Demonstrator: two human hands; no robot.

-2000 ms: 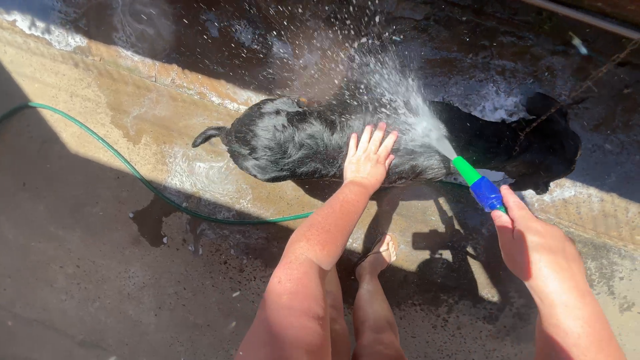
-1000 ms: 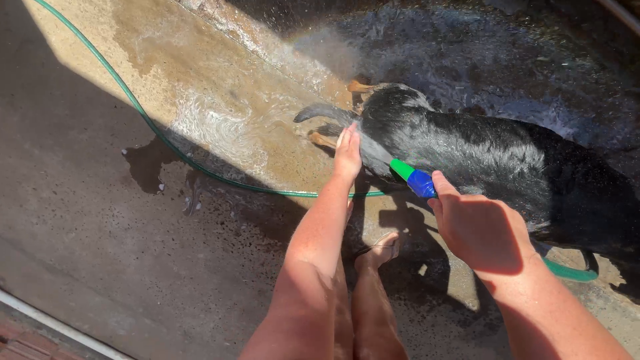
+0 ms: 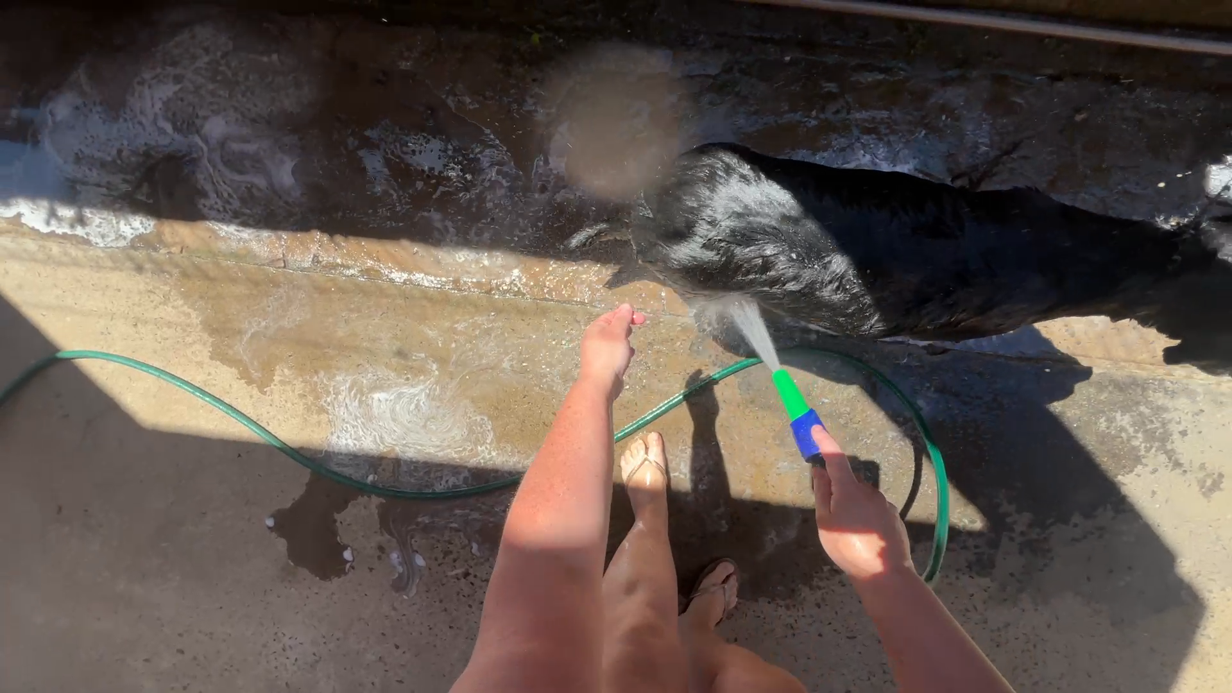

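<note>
A wet black dog [image 3: 770,231] stands at the upper right, its rump towards the middle and its head end at the right edge. My right hand [image 3: 861,515] grips a green and blue hose nozzle [image 3: 791,399], which sprays water [image 3: 754,332] up against the dog's rear underside. Left of the spray, my left hand [image 3: 608,346] hangs over the wet concrete, apart from the dog. Its fingers are partly curled and hidden by the angle, and I see nothing in it.
A green hose [image 3: 255,423] winds over the concrete ground [image 3: 173,520] and loops beside my right hand. My feet in flip-flops [image 3: 714,587] stand below the dog. Soapy water [image 3: 409,414] lies at left. A pipe [image 3: 1001,21] runs along the top right.
My left hand, on the dog's back two seconds ago and near its tail one second ago, is now off it. The spray has moved from the back to the rear underside.
</note>
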